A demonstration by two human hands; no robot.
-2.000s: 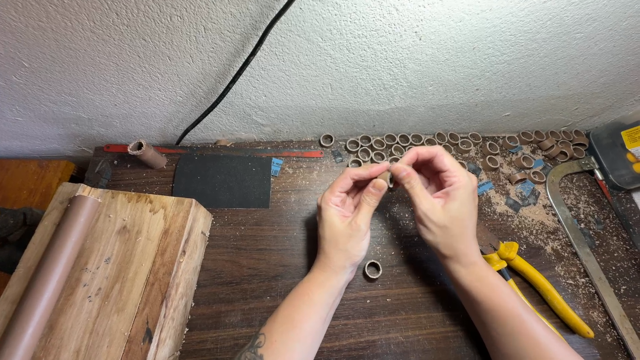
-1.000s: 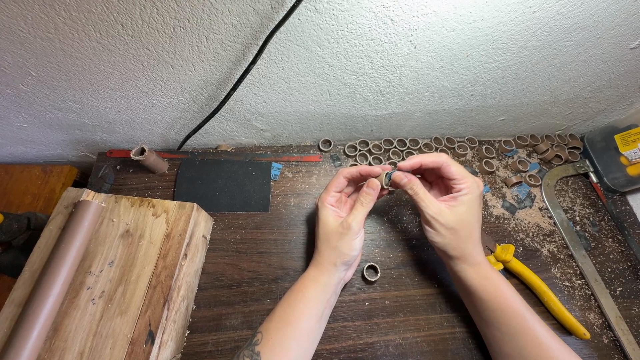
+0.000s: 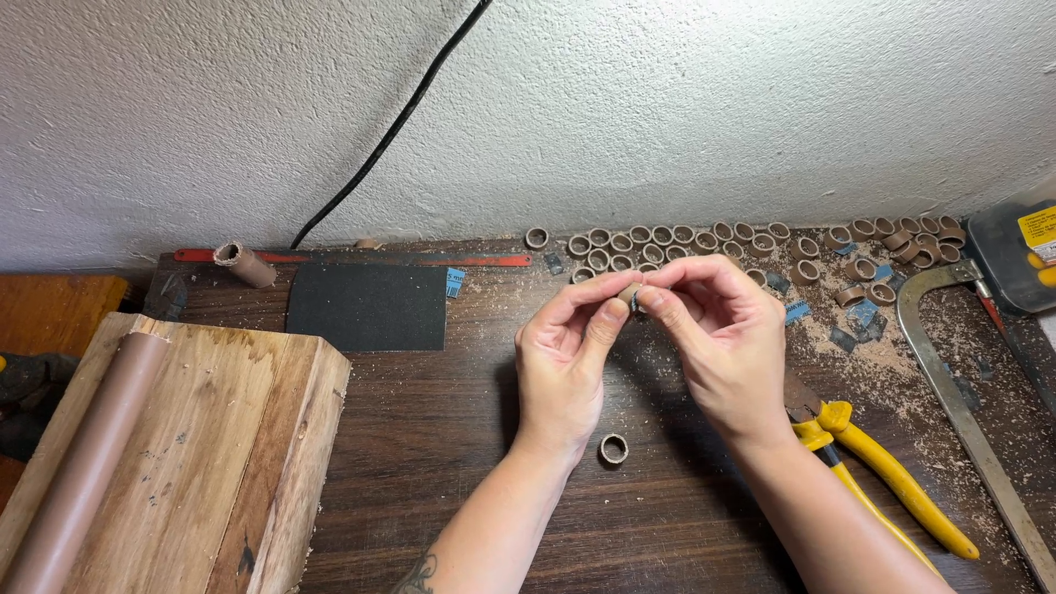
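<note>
A short brown plastic ring (image 3: 629,293) is pinched between the fingertips of my left hand (image 3: 569,355) and my right hand (image 3: 726,346). Something thin and dark, perhaps a bit of sandpaper, shows at the ring's edge by my right thumb; the fingers hide most of it. Below my hands one loose ring (image 3: 614,450) lies on the dark wood-grain table (image 3: 429,462). Many similar rings (image 3: 661,236) are gathered near the wall, beyond my hands. Pliers with yellow handles (image 3: 899,478) lie beside my right forearm.
At left a brown plastic pipe (image 3: 91,454) rests on a wooden block (image 3: 206,429). Behind are a short pipe piece (image 3: 245,264), a red hacksaw blade (image 3: 355,258) and black sandpaper (image 3: 367,307). A hacksaw frame (image 3: 949,396) and a plastic case (image 3: 1015,247) stand right, amid sawdust and scraps.
Both hands stay together over the same spot, while the fingers have shifted and the held ring is turned differently. The loose ring below them has stayed in place.
</note>
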